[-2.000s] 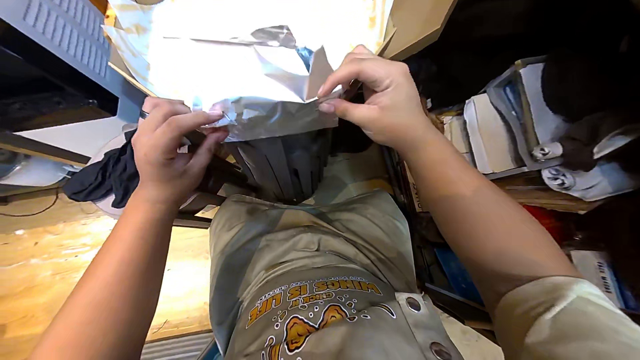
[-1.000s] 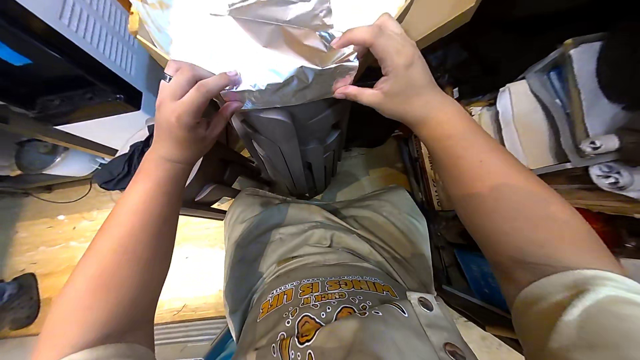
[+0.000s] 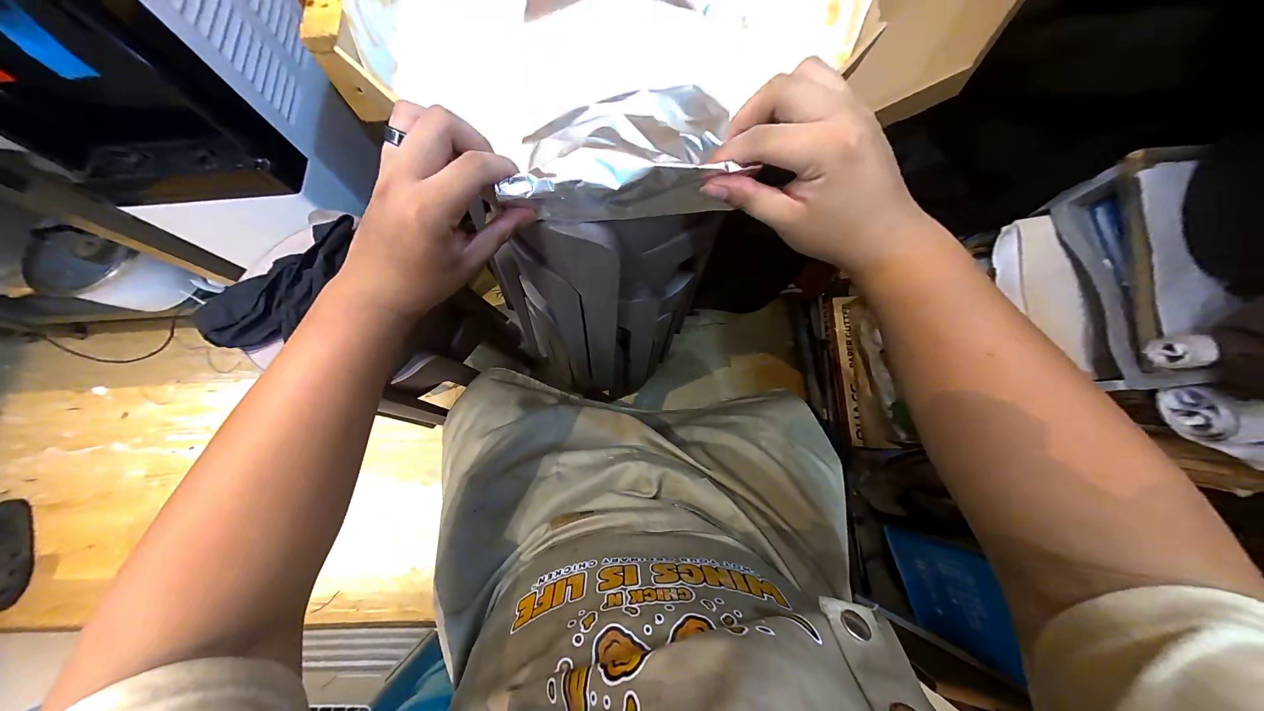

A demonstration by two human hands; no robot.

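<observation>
A crinkled sheet of silvery foil (image 3: 632, 148) spans the gap between my two hands at the top centre, with its near edge folded into a band. My left hand (image 3: 430, 197), with a dark ring on one finger, pinches the left end of that edge between thumb and fingers. At the right end, my right hand (image 3: 825, 163) grips the foil's corner between thumb and forefinger. Behind the foil the surface is glaringly bright, so its far part cannot be made out. A grey ribbed plastic bin (image 3: 602, 296) stands just below the foil's near edge.
A wooden edge (image 3: 351, 74) borders the bright work surface. To the left are a grey vented appliance (image 3: 267, 59) and a dark cloth (image 3: 281, 291). On the right, a rack (image 3: 1136, 267) holds folded and rolled white material. A printed apron (image 3: 642, 494) covers my lap.
The foil's raised flaps seen earlier now lie lower, in a crumpled fold along the near edge. Both hands still hold that edge.
</observation>
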